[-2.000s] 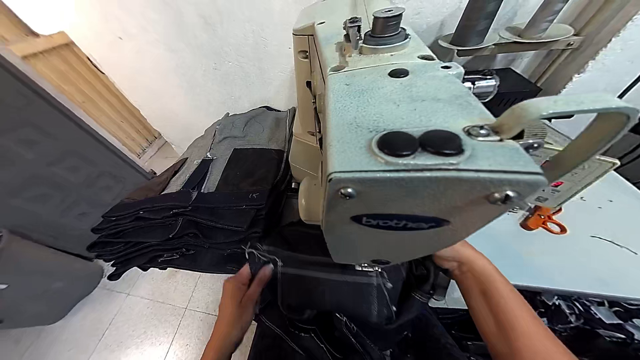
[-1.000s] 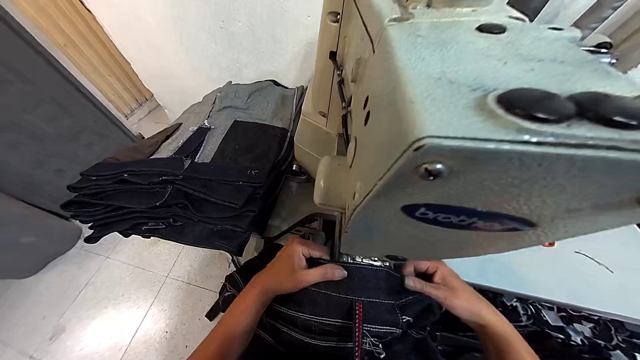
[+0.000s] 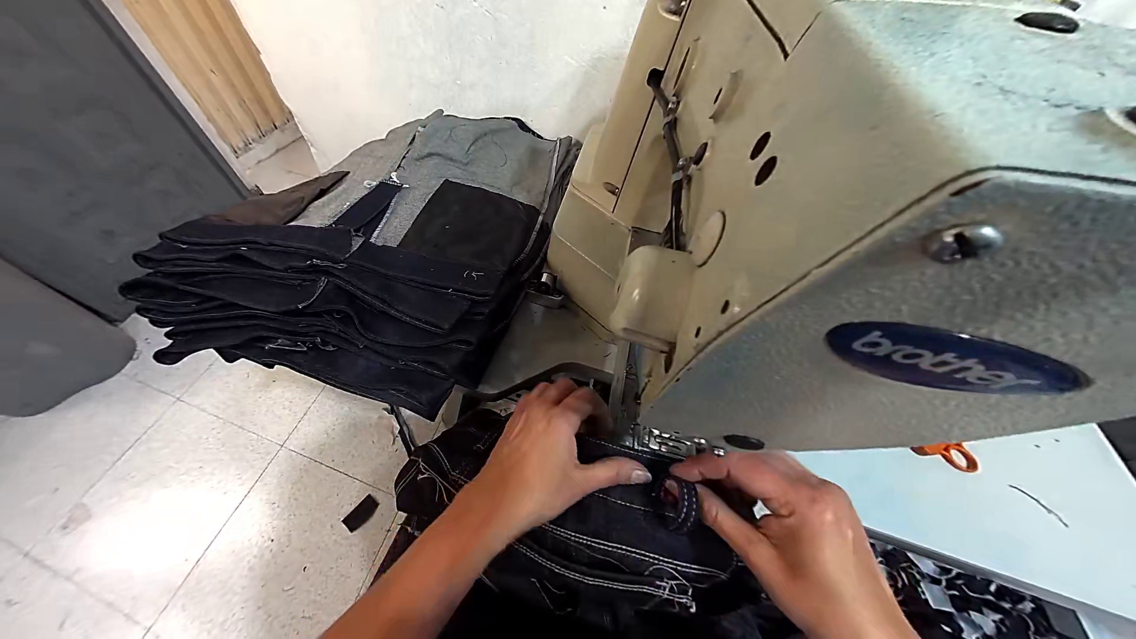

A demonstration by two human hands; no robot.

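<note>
A dark denim garment [image 3: 621, 541] with white double stitching lies under the presser foot [image 3: 661, 441] of a Brother industrial sewing machine [image 3: 870, 266]. My left hand [image 3: 555, 453] rests on its waistband left of the foot, thumb pressing the cloth and fingertips partly hidden near the needle area. Just right of the foot, my right hand [image 3: 781, 506] pinches a narrow denim strip [image 3: 682, 504], which curls into a small loop against the waistband. The needle itself cannot be made out.
Folded dark denim garments [image 3: 355, 293] are stacked left of the machine. Orange-handled scissors [image 3: 957, 456] lie on the white tabletop [image 3: 1047, 506] at right. Cloth scraps [image 3: 958, 595] are below the table edge. A dark scrap [image 3: 360, 513] is on the tiled floor.
The strip, flat down the garment a second ago, is now curled up in my right fingers. Two seconds ago my hands were farther apart on the cloth. The view has moved closer to the machine.
</note>
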